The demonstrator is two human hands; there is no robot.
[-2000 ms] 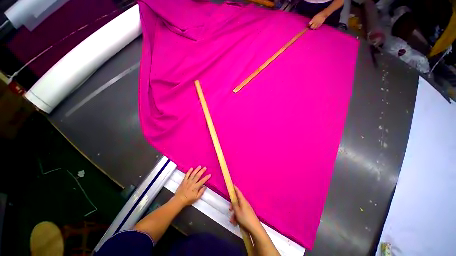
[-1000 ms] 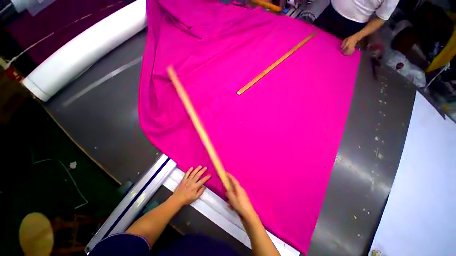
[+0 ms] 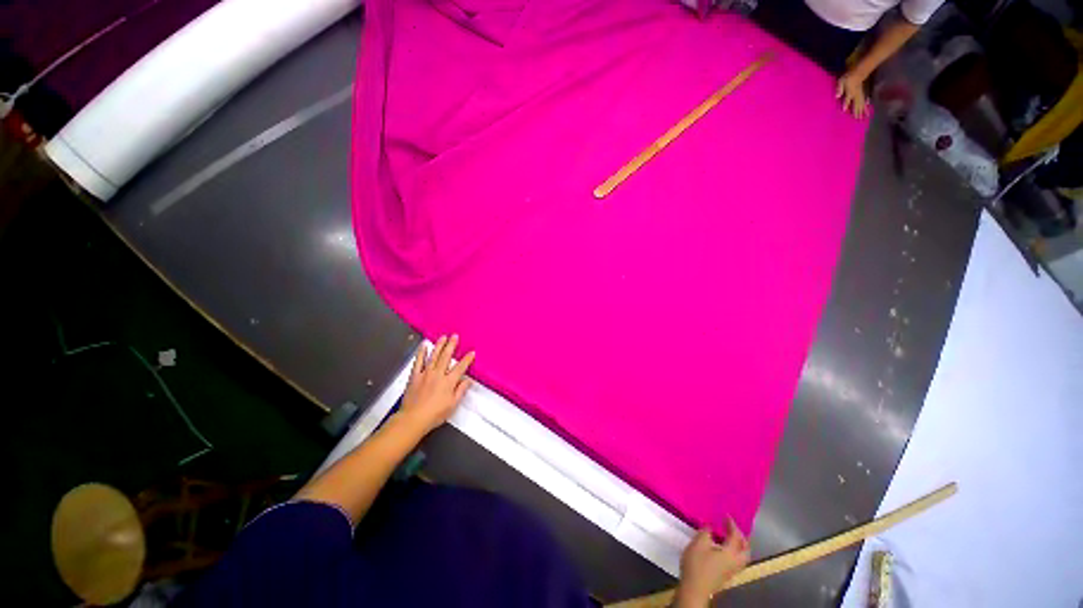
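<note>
Magenta cloth [image 3: 641, 285] lies spread over the dark table, with folds at its left. My left hand [image 3: 435, 382] rests flat, fingers spread, on the cloth's near left edge and the white strip [image 3: 546, 461]. My right hand [image 3: 715, 558] pinches the cloth's near right corner at the strip's end. A long yellow wooden stick [image 3: 849, 537] lies beside my right hand, partly hidden by it, reaching over the white sheet. A shorter wooden stick [image 3: 683, 128] lies on the cloth's far part. The silver-white rail [image 3: 371, 418] is mostly hidden by my left arm.
A white roll [image 3: 196, 95] lies at the far left of the dark table [image 3: 279, 267]. A person's hand [image 3: 853, 93] rests at the cloth's far right corner. White sheets [image 3: 1009, 404] and a short printed stick [image 3: 880, 580] are at right. A round stool [image 3: 97, 543] stands at lower left.
My right hand has let go of the long stick and moved right to the cloth corner; the stick now lies at lower right. The far person's hand has left the shorter stick.
</note>
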